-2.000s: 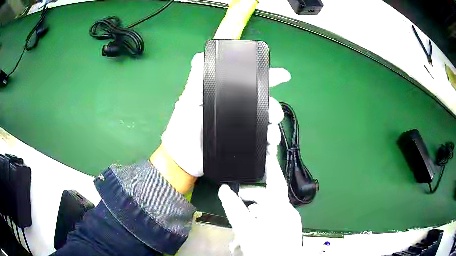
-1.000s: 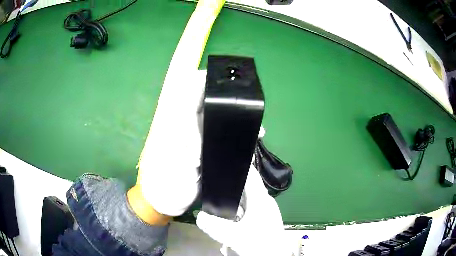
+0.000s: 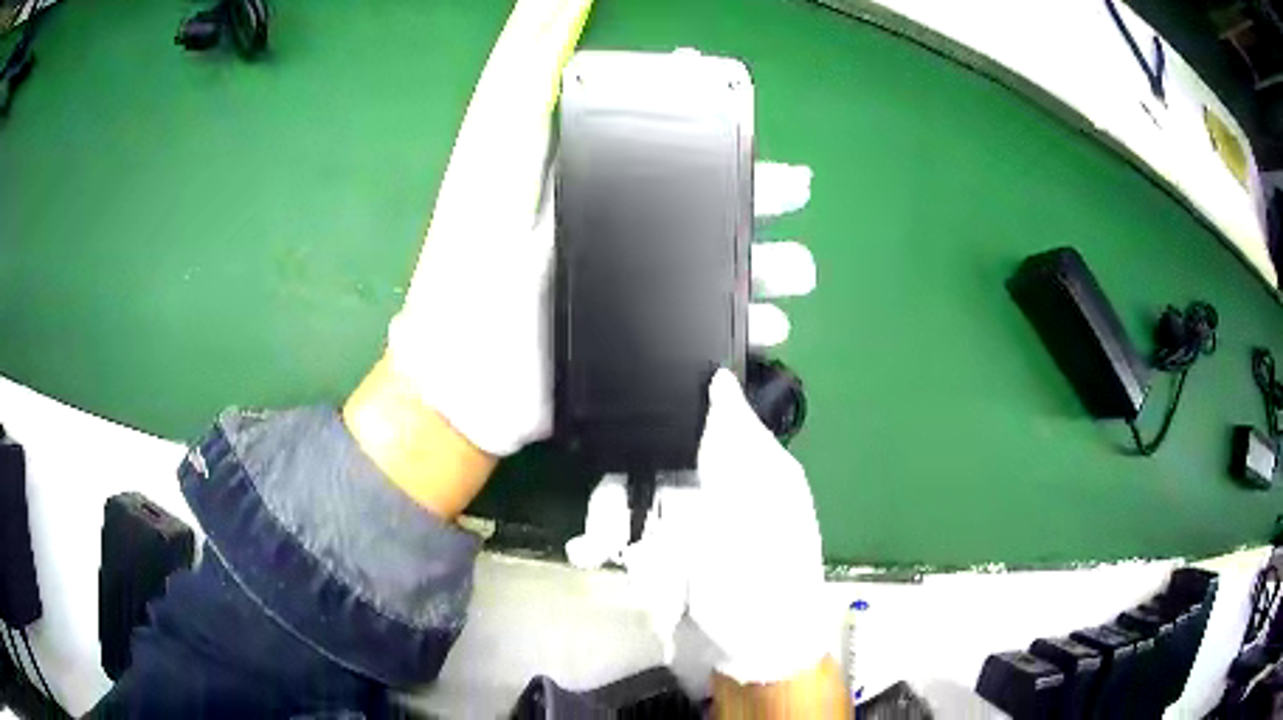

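Note:
A black power adapter (image 3: 654,267) is held upright in front of me, its broad smooth face towards me. My left hand (image 3: 486,267), in a white glove, holds it from behind and from the left, with fingertips showing past its right edge. My right hand (image 3: 746,542), also gloved, grips its lower end with a fingertip on the lower right of the face; a short dark cord piece (image 3: 642,499) shows between the fingers. Part of a black coiled cord (image 3: 775,400) shows behind the adapter's lower right. The adapter's back is hidden.
The green conveyor belt (image 3: 901,352) carries another adapter (image 3: 1078,331) with coiled cord at right, and a cord bundle (image 3: 225,26) at upper left. Stacked adapters (image 3: 1105,654) stand on the near ledge at right, another adapter (image 3: 141,577) at left. Dark nippers (image 3: 1143,54) lie on the far ledge.
The adapter has turned from its socket end and narrow side to its broad face. My right hand has shifted onto its lower right face. The belt items appear higher in view.

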